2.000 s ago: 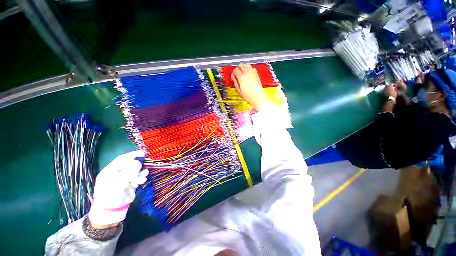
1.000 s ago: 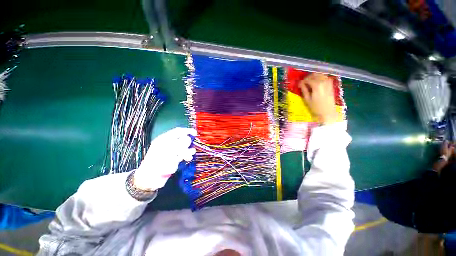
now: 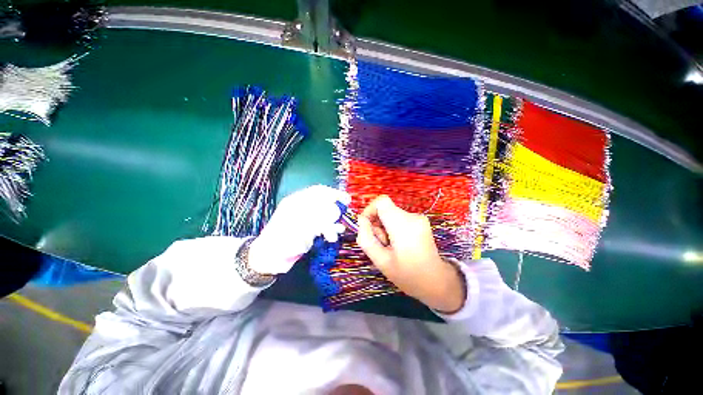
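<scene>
My left hand (image 3: 297, 227), in a white glove, holds a small blue connector housing (image 3: 344, 211) between thumb and fingertips. My bare right hand (image 3: 398, 243) is just right of it, its fingers pinched on wire at the housing; the tips are partly hidden. Part-wired harnesses (image 3: 362, 281) with blue housings at their left ends lie below and partly under my right hand. Above lie red wires (image 3: 408, 187), purple wires (image 3: 408, 146) and blue wires (image 3: 416, 96). The right block has red wires (image 3: 563, 139), yellow wires (image 3: 556, 183) and pink wires (image 3: 543, 226).
A harness pile (image 3: 258, 162) with blue housings at top lies left of my hands. A yellow strip (image 3: 492, 158) separates the wire blocks. White wires (image 3: 31, 91) and black-and-white wires (image 3: 17, 171) lie far left. A metal rail (image 3: 208, 25) edges the green tabletop (image 3: 139, 170).
The view has turned, so the table's contents sit further right. My right hand has left the right block's red wires and come to the housing in my left hand, which still holds it.
</scene>
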